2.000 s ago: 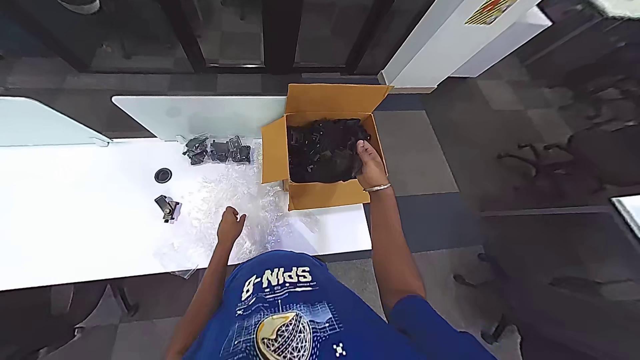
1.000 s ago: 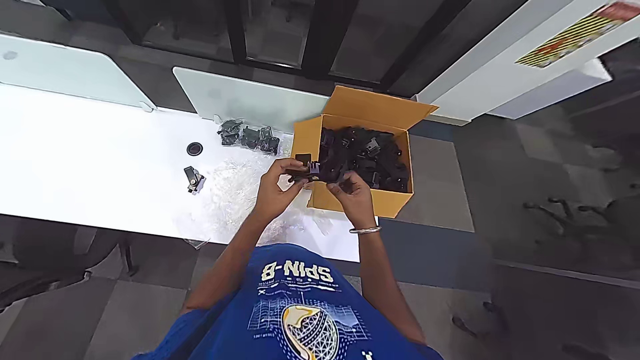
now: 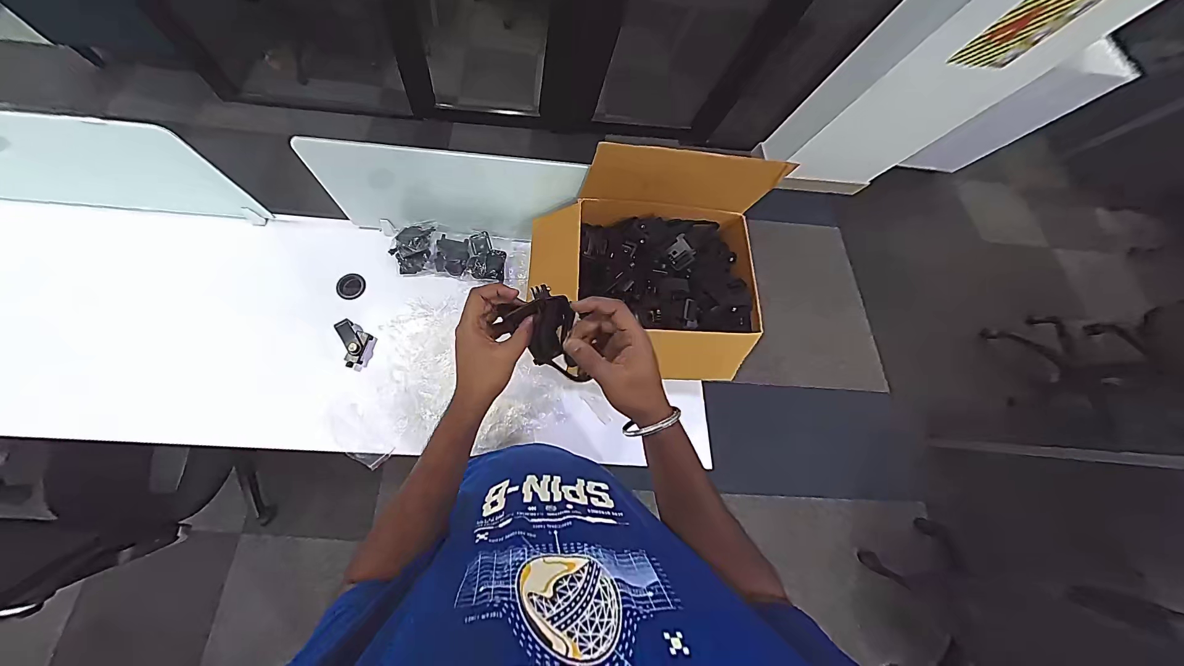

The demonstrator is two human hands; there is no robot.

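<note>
Between my two hands, just left of the cardboard box, is a black strap-like mount (image 3: 549,326) with a small pronged fitting at its top. My left hand (image 3: 487,347) grips its left side, and my right hand (image 3: 618,359), with a metal bangle at the wrist, pinches its right side. A dark loop hangs below the fingers. The open cardboard box (image 3: 708,356) holds many black plastic mounts and straps (image 3: 666,268). Exactly what kind of mount I hold cannot be told.
Crumpled clear plastic wrap (image 3: 425,370) covers part of the white table (image 3: 166,333). Bagged black parts (image 3: 449,254) lie along a frosted divider (image 3: 444,185). A round black cap (image 3: 351,286) and a small black clamp-like device (image 3: 354,343) lie further left. A chair (image 3: 102,499) stands at the lower left.
My right hand was in the box two seconds ago and now is left of it, holding the black mount with my left hand. My left hand has come up from the plastic wrap.
</note>
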